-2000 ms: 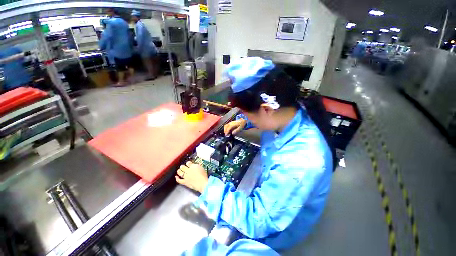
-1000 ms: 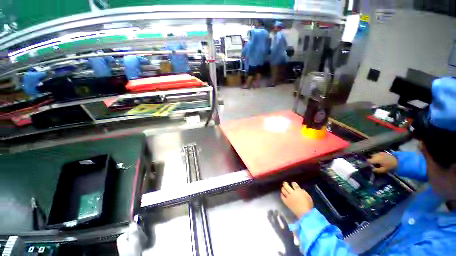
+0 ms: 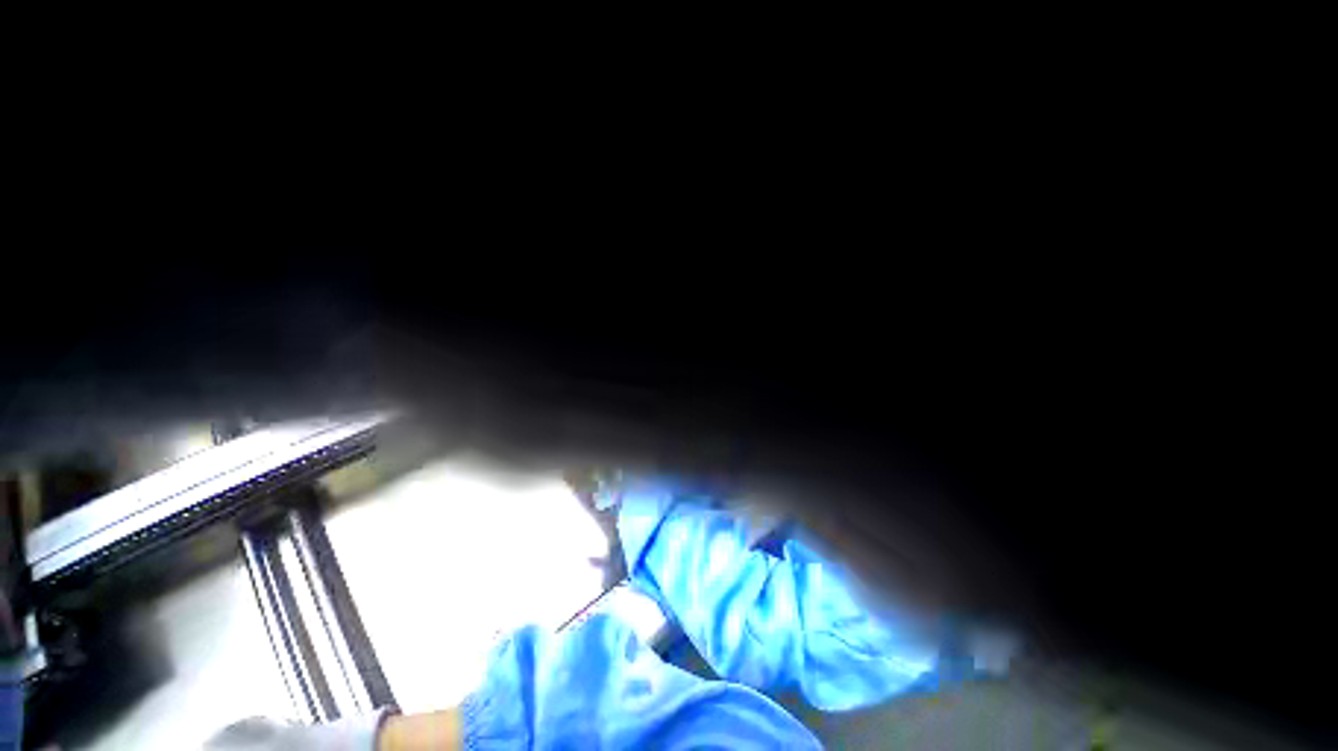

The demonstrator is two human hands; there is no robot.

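Most of the view is black; only the lower part shows. My right hand (image 3: 301, 734), in a white glove with a bare wrist and a blue sleeve, is at the bottom edge left of centre. It is cut off and its fingers cannot be made out, so its grip does not show. I cannot make out my left hand. A silver conveyor rail (image 3: 191, 492) with a dark chain edge runs at the left. Paired shiny metal crossbars (image 3: 313, 624) lie below it. No circuit board can be made out.
A bright steel surface (image 3: 455, 565) lies right of the crossbars. Another person's blue sleeve (image 3: 719, 587) reaches in at centre right, close to my sleeve. A small blurred blue and pale patch is at the far left edge.
A black shape now covers the upper and right view. The red sheet, black bin and neighbour's board are no longer visible. My right sleeve and gloved hand show at the bottom.
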